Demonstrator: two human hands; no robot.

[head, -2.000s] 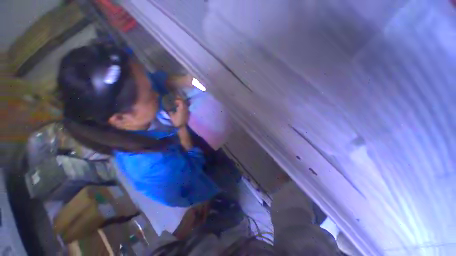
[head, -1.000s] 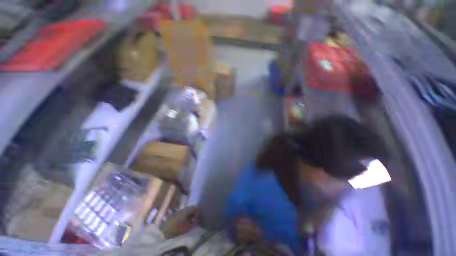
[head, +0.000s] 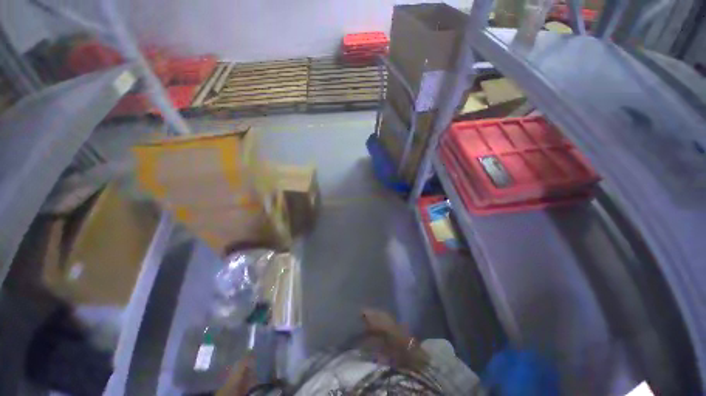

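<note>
My right hand [head: 393, 339] is at the bottom centre, blurred, in front of a pale sleeve. My left hand [head: 236, 377] is at the bottom edge, small, blurred and partly cut off. I cannot tell if either hand holds anything. Left of my path stand a yellow-taped brown carton [head: 203, 179], a smaller brown carton [head: 300, 197], a clear plastic bag [head: 236, 280] and a dark grey box with a white label [head: 221, 362].
Racks flank the aisle [head: 348, 267]. Red trays [head: 522, 162] lie on a right shelf [head: 534, 259]. Wooden pallets [head: 263, 85] are by the back wall. A tall carton [head: 424, 77] stands on a blue trolley [head: 383, 166]. A person's blue clothing [head: 522, 375] shows at the lower right.
The view has turned from the rack and the person in blue to look down the aisle. The person has slipped to the lower right edge. The cartons are nearer.
</note>
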